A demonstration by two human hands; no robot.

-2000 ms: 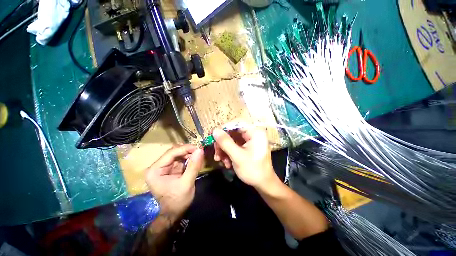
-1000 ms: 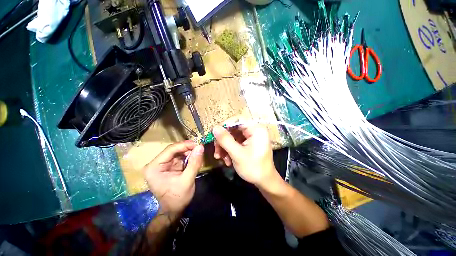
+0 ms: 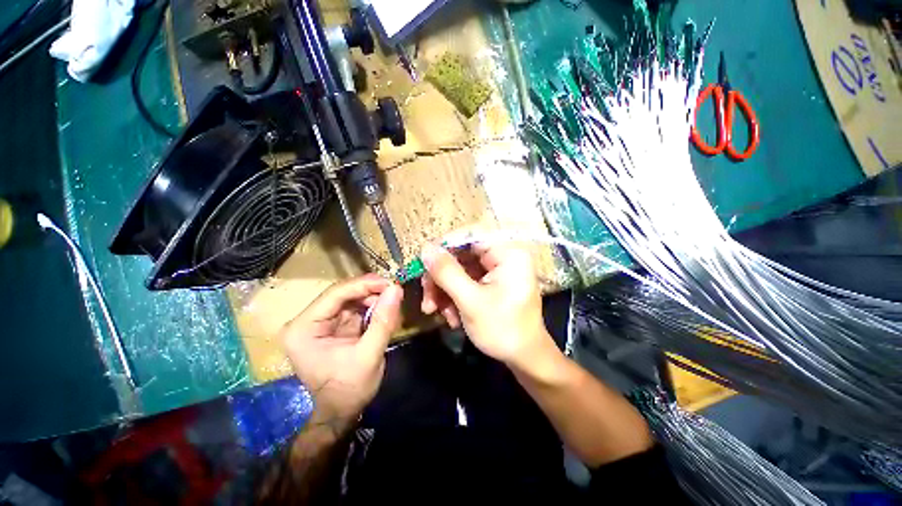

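Note:
A small green circuit board (image 3: 413, 269) is pinched between the thumb and fingers of my right hand (image 3: 487, 296). A white cable (image 3: 539, 237) runs from it off to the right. My left hand (image 3: 343, 331) pinches a short white lead (image 3: 369, 316), mostly hidden by the fingers, at the board's left end. The tip of the soldering iron (image 3: 388, 232) points down at the place where lead and board meet; whether it touches is too small to tell. A thin curved metal tube (image 3: 348, 219) ends beside the tip.
A black fume fan (image 3: 247, 222) stands left of the iron. A yellow-green sponge (image 3: 458, 84) lies behind. A thick white cable bundle (image 3: 682, 217) with green ends fans out at right, beside orange-handled scissors (image 3: 709, 121). A white lead (image 3: 91, 287) lies at far left.
The view has shifted slightly. Both hands hold nearly the same place under the iron tip, with the same grips.

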